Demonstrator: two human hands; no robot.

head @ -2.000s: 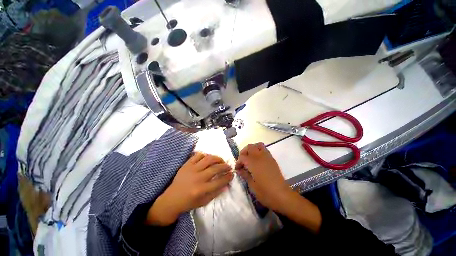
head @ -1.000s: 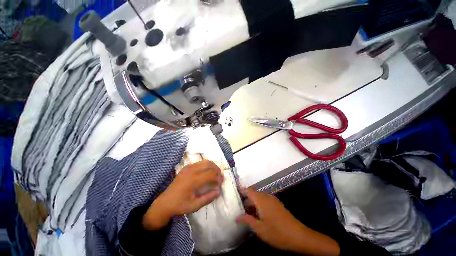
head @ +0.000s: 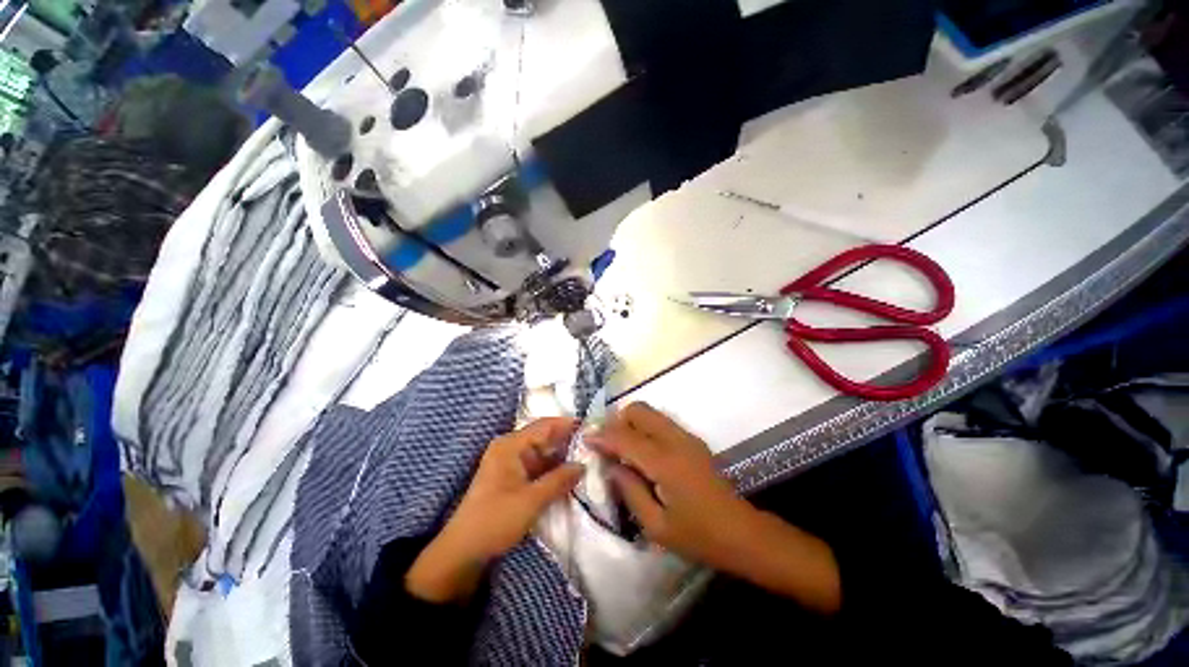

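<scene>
The white padded piece (head: 632, 586) lies under the presser foot (head: 561, 297) and hangs toward my lap. The dark checked outer fabric (head: 404, 456) lies to its left, bunched and partly under my left forearm. My left hand (head: 515, 482) pinches the seam edge (head: 596, 391) just in front of the presser foot. My right hand (head: 652, 476) grips the same edge from the right, its fingertips close to my left fingertips. The exact finger grip is slightly blurred.
Red-handled scissors (head: 867, 319) lie right of the needle on the bed plate. A thin metal sliver (head: 752, 201) lies behind them. Fanned cut pieces (head: 222, 339) lie left of the machine head (head: 456, 130). White and dark pieces (head: 1043, 495) sit beyond the ruler edge (head: 835, 443) at right.
My right hand has moved up toward the needle and taken the seam edge beside my left hand. My left hand has closed on the edge. The padded piece is more folded and bunched.
</scene>
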